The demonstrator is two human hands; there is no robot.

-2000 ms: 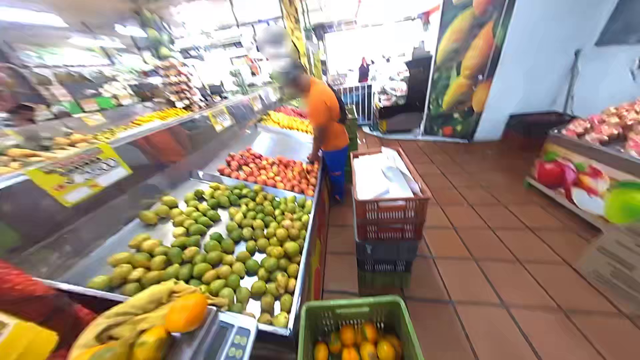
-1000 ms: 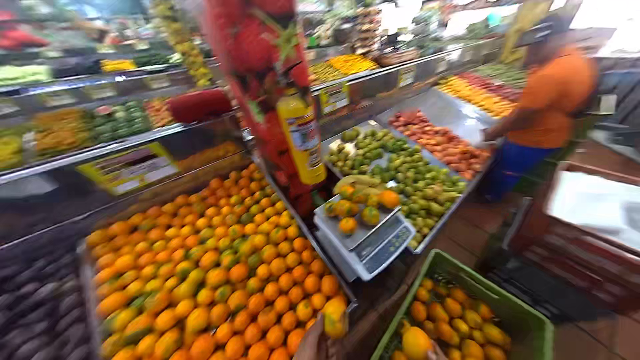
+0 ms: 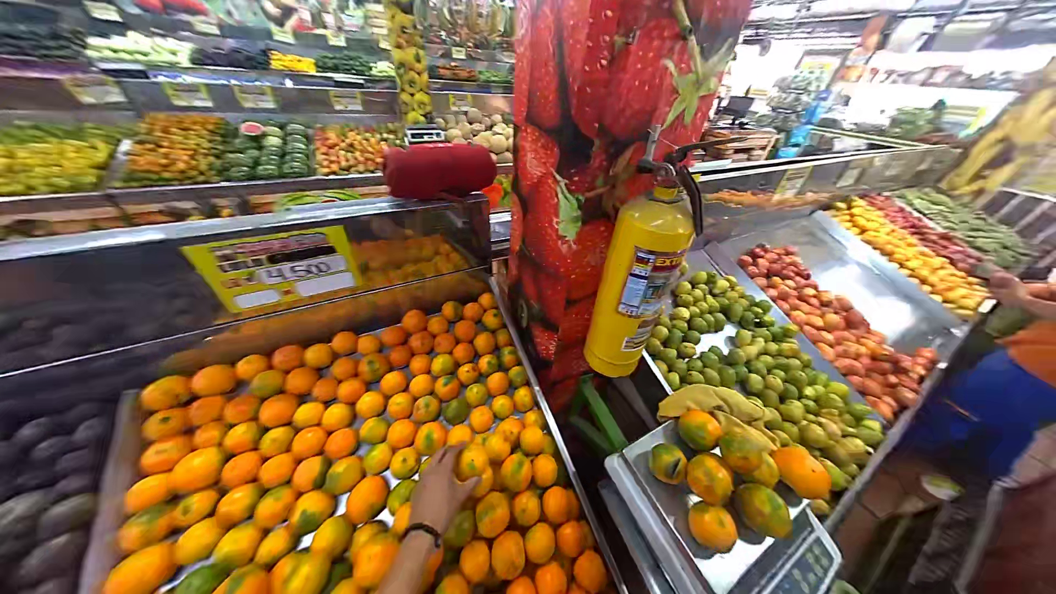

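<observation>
My left hand [image 3: 444,488], with a dark bracelet on the wrist, reaches into the tilted display bin [image 3: 554,425] of orange-and-green fruits. Its fingers and thumb are around an orange-yellow fruit [image 3: 474,459] in the rows, with other fruits close by on each side. My right hand is out of the frame. Right of the bin, several orange-and-green fruits [image 3: 709,478] and a tan cloth or glove [image 3: 718,402] lie on the tray of a digital scale [image 3: 742,569].
A yellow fire extinguisher [image 3: 639,285] hangs on a strawberry-printed pillar [image 3: 549,190] between bins. Green fruits [image 3: 759,363] and reddish fruits [image 3: 833,318] fill bins at the right. Dark produce [image 3: 49,487] lies at the left. A person's arm [image 3: 1023,293] reaches in at the far right.
My left hand, at the bin's lower edge with a fruit one second ago, is now farther in among the fruits. My right hand and the green crate have left view as the view turned left.
</observation>
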